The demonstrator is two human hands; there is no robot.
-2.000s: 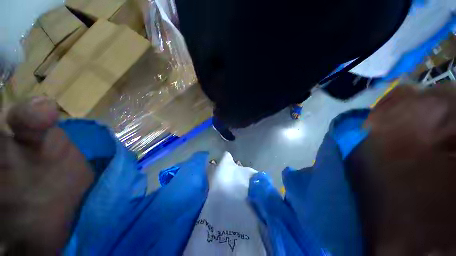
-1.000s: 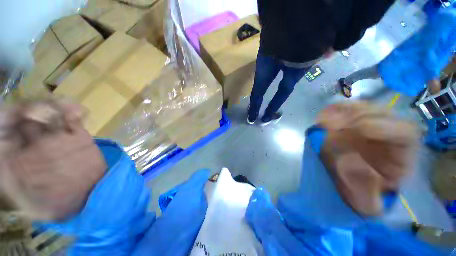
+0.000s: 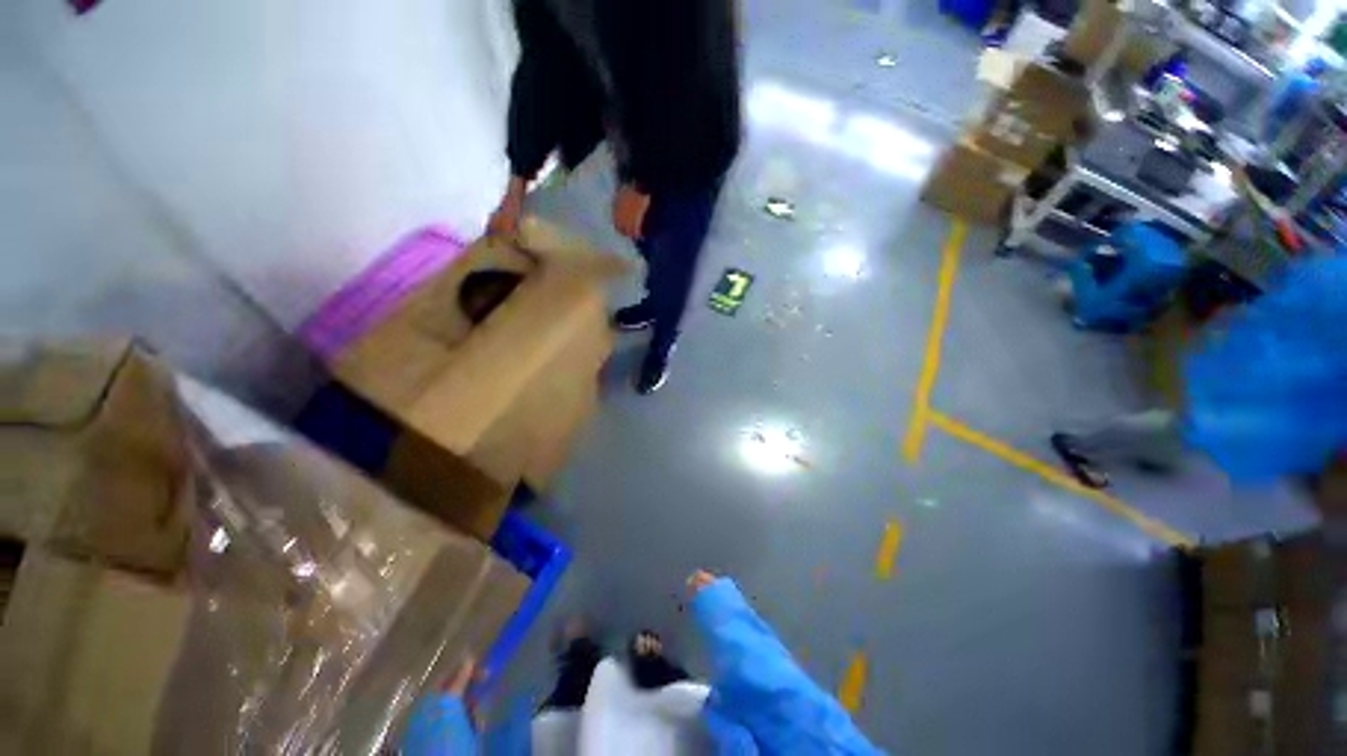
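Cartons wrapped in clear film (image 3: 340, 591) stand nearest on the left, on a blue pallet (image 3: 532, 591). My left hand (image 3: 464, 678) is small and partly seen at the lower edge, beside the wrapped cartons; whether it touches them or holds anything cannot be told. My right hand (image 3: 700, 585) is small at the end of its blue sleeve, low in front of me over the grey floor; its fingers are too small to read. My shoes show at the bottom, below my pale shirt.
A person in dark clothes (image 3: 672, 133) stands ahead with a hand at an open brown carton (image 3: 502, 355) beside a pink crate (image 3: 384, 288). A person in a blue smock (image 3: 1270, 377) is at the right. Yellow floor lines (image 3: 938, 340), loaded racks (image 3: 1086, 192) and cartons (image 3: 1256, 635) are right.
My hands have dropped from large and raised to small and low. The view has turned right; the wrapped cartons moved left and down. The dark-clothed person now has a hand at the open carton.
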